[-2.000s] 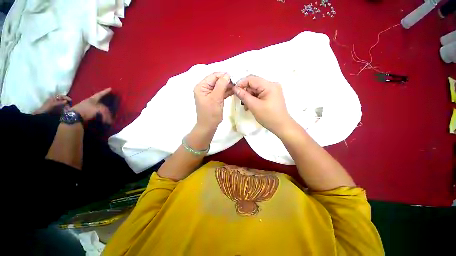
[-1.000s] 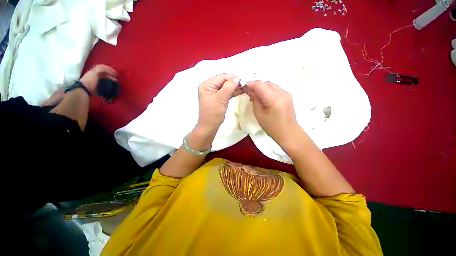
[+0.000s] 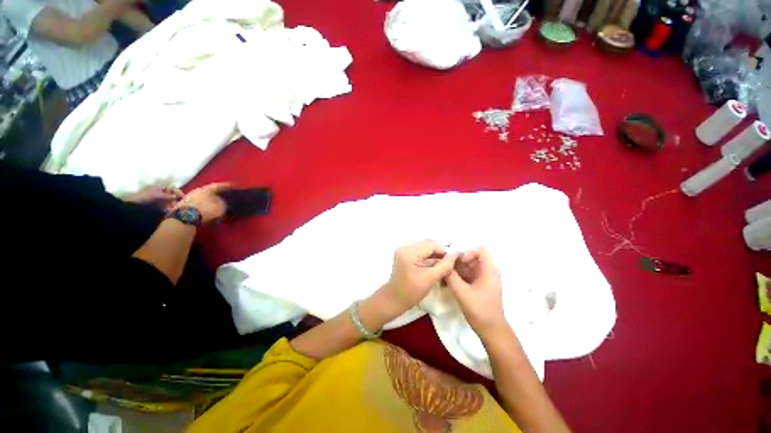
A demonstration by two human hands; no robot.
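A white garment lies spread on the red cloth in front of me. My left hand and my right hand meet over its middle, fingertips pinched together and nearly touching. What they pinch is too small to make out; a needle or fastener cannot be told. Dark thread snips lie on the red cloth at the right, beside a loose pale thread.
A garment pile lies at left. A person in black holds a phone. Loose fasteners, plastic bags and a dark round dish lie at the far side. Thread spools stand at far right.
The view has tilted up, showing more of the far table. My hands stay pinched together over the garment. The neighbouring person's phone has moved and is seen more clearly.
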